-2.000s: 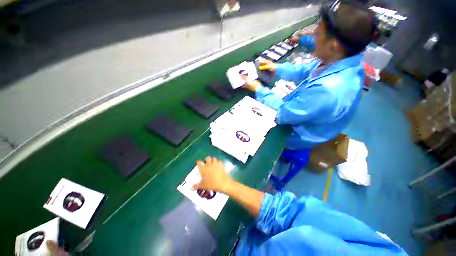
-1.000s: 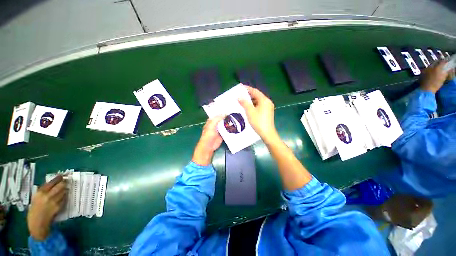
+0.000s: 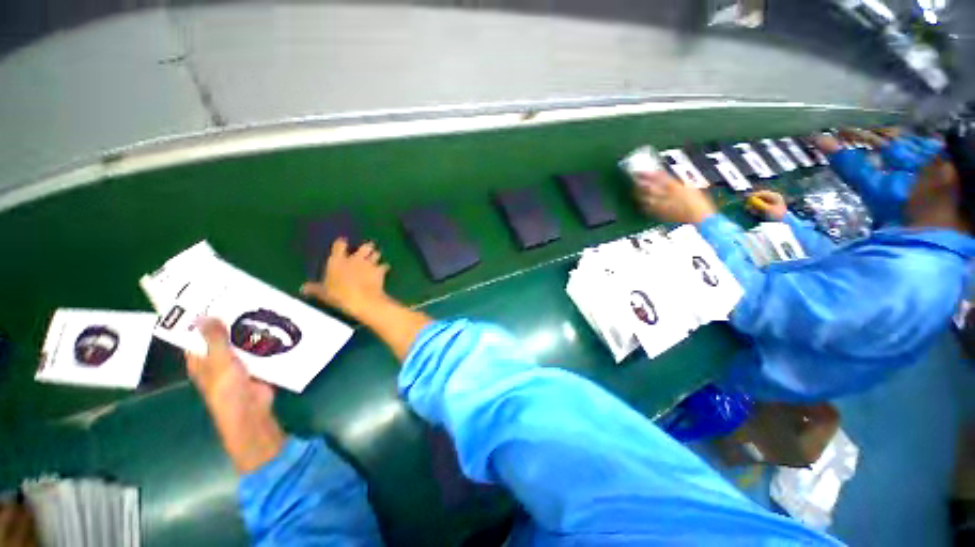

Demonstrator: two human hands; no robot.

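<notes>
My left hand (image 3: 237, 401) holds a white outer sleeve (image 3: 280, 340) with a round dark watch picture by its near left edge, over the border of belt and bench. My right hand (image 3: 358, 283) is stretched to the belt with fingers spread, at the near edge of a dark inner gift box (image 3: 324, 237); whether it touches the box is unclear. Another dark shape, likely a box (image 3: 454, 465), lies on the bench, mostly hidden by my right sleeve.
More dark boxes (image 3: 440, 244) lie along the belt to the right. A sleeved box (image 3: 96, 347) lies at left; another white piece (image 3: 176, 280) shows behind the held sleeve. Stacked sleeves (image 3: 652, 294) lie right, beside a person in blue (image 3: 855, 310). White strips (image 3: 80, 513) stand at lower left.
Both hands were together on a sleeve; now they are apart, the left holding a sleeve further left and the right reaching to the belt. The view has shifted.
</notes>
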